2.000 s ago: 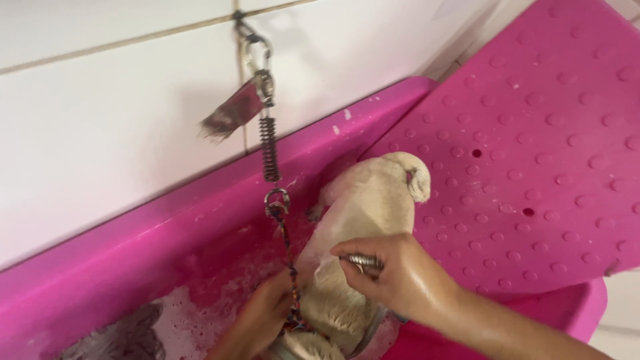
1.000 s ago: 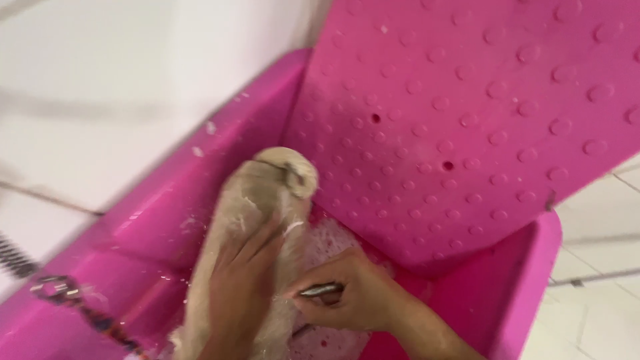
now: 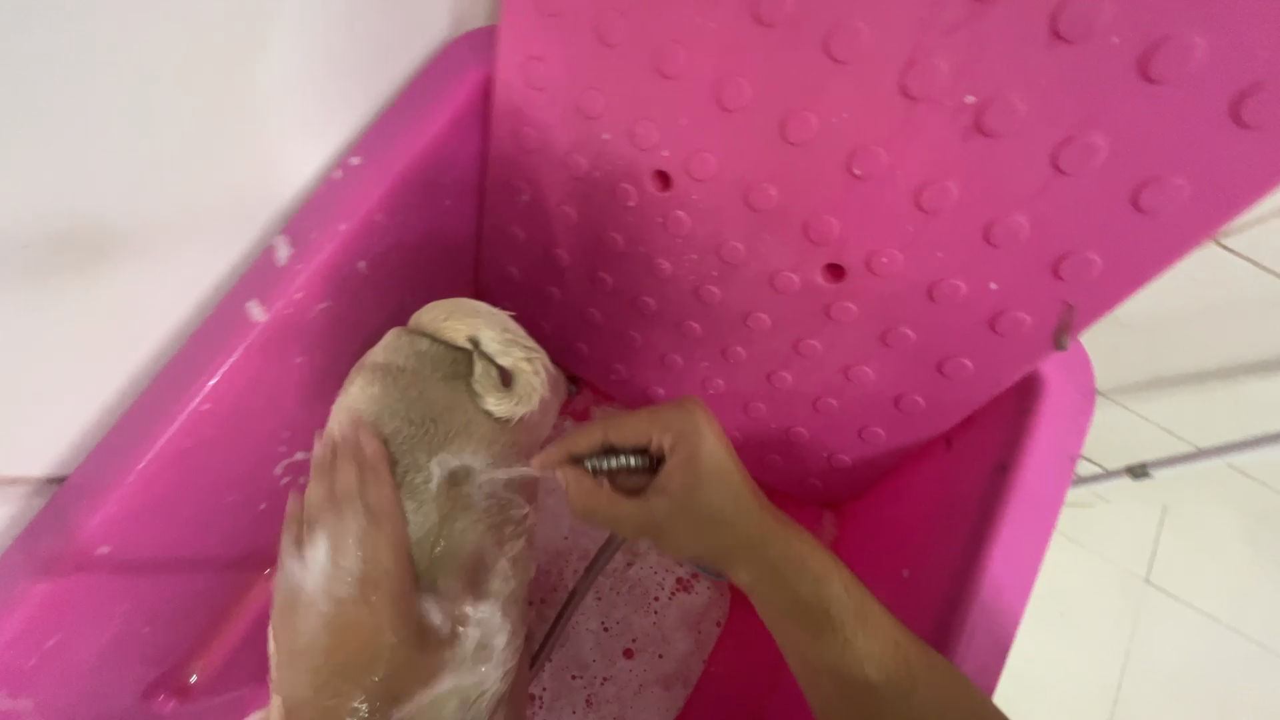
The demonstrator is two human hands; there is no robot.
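A wet, light-coated dog [image 3: 430, 400] stands in a pink plastic tub, its curled tail towards the upper part of the view; its head is out of view. My left hand [image 3: 350, 590], wet with suds, lies flat on the left side of its back. In my right hand [image 3: 665, 480], just right of the dog, is the metal end of a hose [image 3: 620, 462]. Water runs from it onto the dog's back. The thin hose [image 3: 575, 605] hangs below the hand into foamy water [image 3: 640, 620].
The tub's rim [image 3: 1035, 560] runs along the right. A pink studded panel [image 3: 800, 200] with small holes slants up at the back. A white wall [image 3: 180, 130] is at the left, and a tiled floor [image 3: 1180, 590] lies beyond the tub.
The view has swung right, so the leash and spring have gone out of sight. My left hand has moved from low beside the dog onto its back. My right hand still holds the hose end.
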